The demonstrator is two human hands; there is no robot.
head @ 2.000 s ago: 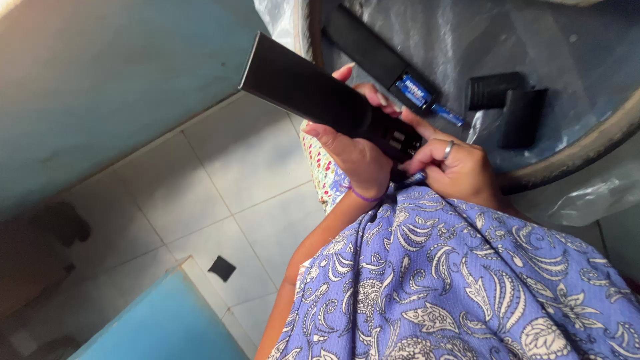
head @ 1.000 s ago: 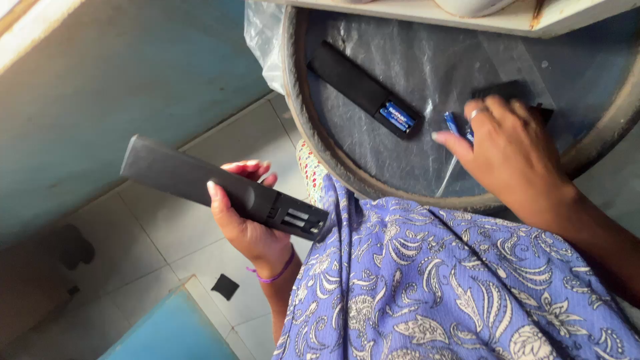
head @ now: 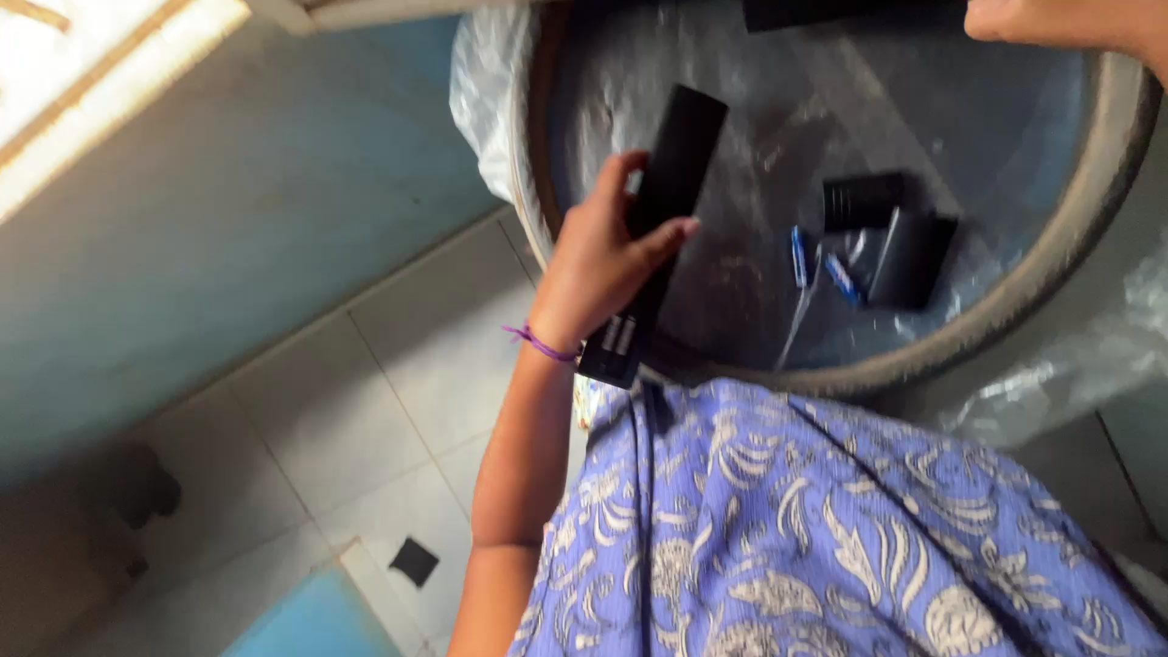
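My left hand (head: pixel 607 246) grips a black remote control (head: pixel 675 160) near its middle, over the left part of the round table. The remote's lower end reaches the table's rim by my lap, and pale lines show in its battery compartment. Only part of my right hand (head: pixel 1058 20) appears at the top right edge, its fingers mostly cut off. Left of it, a black object (head: pixel 812 11) is cut by the top edge. Two blue batteries, one upright in view (head: pixel 798 256) and one slanted (head: pixel 844 279), lie near two black plastic pieces (head: pixel 862 201) (head: pixel 912 260).
The round table has a raised rim (head: pixel 890 372) and clear plastic sheeting, which hangs out at the left (head: pixel 484 105) and lower right. Patterned blue cloth (head: pixel 821 520) covers my lap. A small dark square (head: pixel 414 561) lies on the tiled floor.
My left hand has brought the remote from beside my lap up over the table. My right hand has left the batteries and moved to the top right edge. The view has shifted.
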